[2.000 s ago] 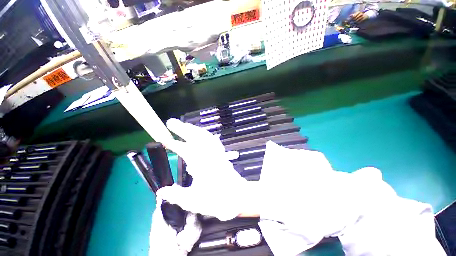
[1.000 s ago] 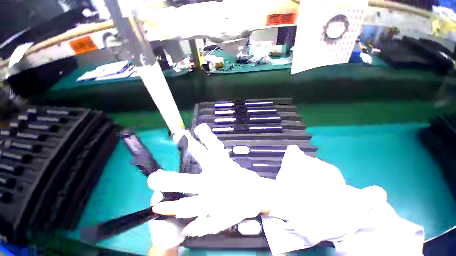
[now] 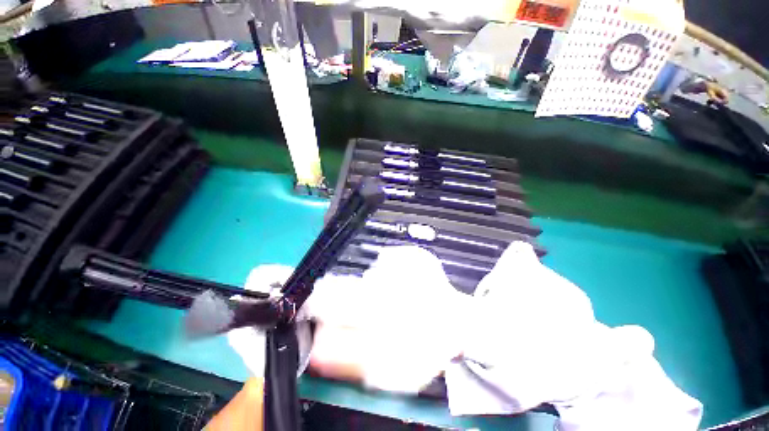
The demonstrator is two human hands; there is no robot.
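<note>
A black tripod (image 3: pixel 282 311) is open in front of me, its flat legs spread from a central hub. One leg points up right, one left, one down; a blurred dark end sticks out left of the hub. My left hand (image 3: pixel 257 341), in a white glove, is behind the hub and holds the tripod; its fingers are partly hidden. My right hand (image 3: pixel 379 311), white-gloved and overexposed, is against the hub's right side; its fingertips are unclear. The black slotted tray (image 3: pixel 514 198) lies behind my right hand, with rod units in its upper grooves.
Stacked black trays (image 3: pixel 72 210) stand at the left, another dark stack (image 3: pixel 742 311) at the right edge. A metal post (image 3: pixel 291 109) rises behind the bench. A blue crate (image 3: pixel 51 391) and wire basket (image 3: pixel 169 404) are at lower left. A punched sheet (image 3: pixel 590 80) hangs behind.
The tripod has turned and its legs are spread around the hub. My right hand's spread fingers have come down to the hub. The view has shifted, showing the crate at lower left.
</note>
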